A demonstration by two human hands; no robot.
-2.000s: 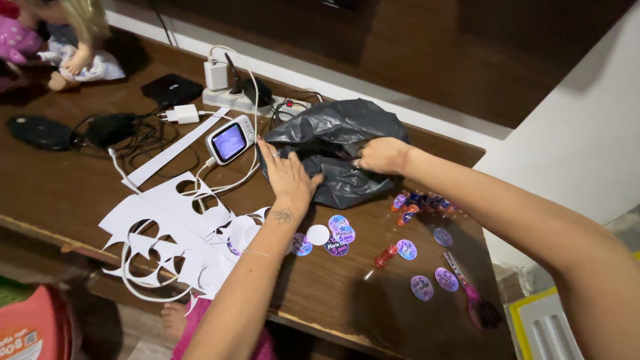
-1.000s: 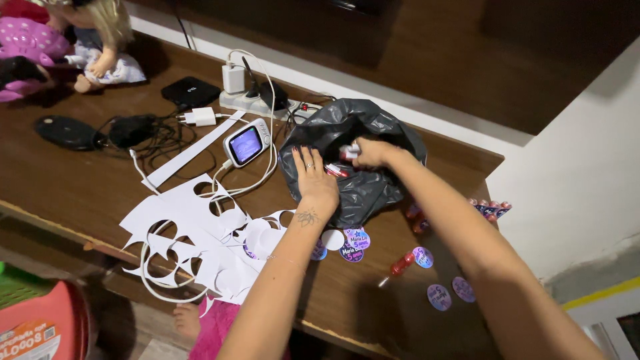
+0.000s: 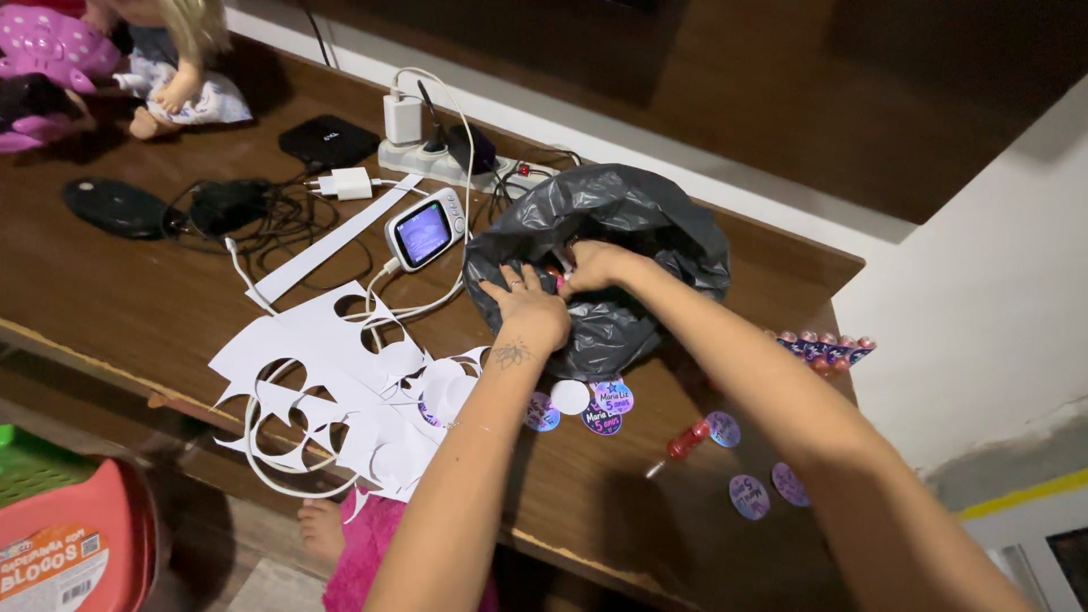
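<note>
A black plastic bag (image 3: 608,340) lies with its mouth wide on the brown wooden furniture top. My left hand (image 3: 529,308) rests flat on its near left rim, fingers spread. Inside the mouth, my right hand (image 3: 595,265) has its fingers bent around small red and white items, only partly visible; whether it grips them I cannot tell. Round printed purple-blue stickers (image 3: 614,397) and a white paper disc (image 3: 569,397) lie below the bag. A red wrapped item on a stick (image 3: 688,439) touches another round sticker (image 3: 722,429). Several wrapped items with printed tags (image 3: 824,348) stand near the right edge.
Cut white paper sheets (image 3: 297,344) and a white cable lie left of my left arm. Behind them are a handheld monitor (image 3: 425,229), a power strip (image 3: 416,161), a black box (image 3: 329,140) and tangled black cables. Dolls sit far left. A person's bare foot (image 3: 321,527) shows below the edge.
My right hand has gone deeper into the bag's mouth, where a second ago it held a red and white item near the rim. The bag's mouth has widened. My left hand stays at the bag.
</note>
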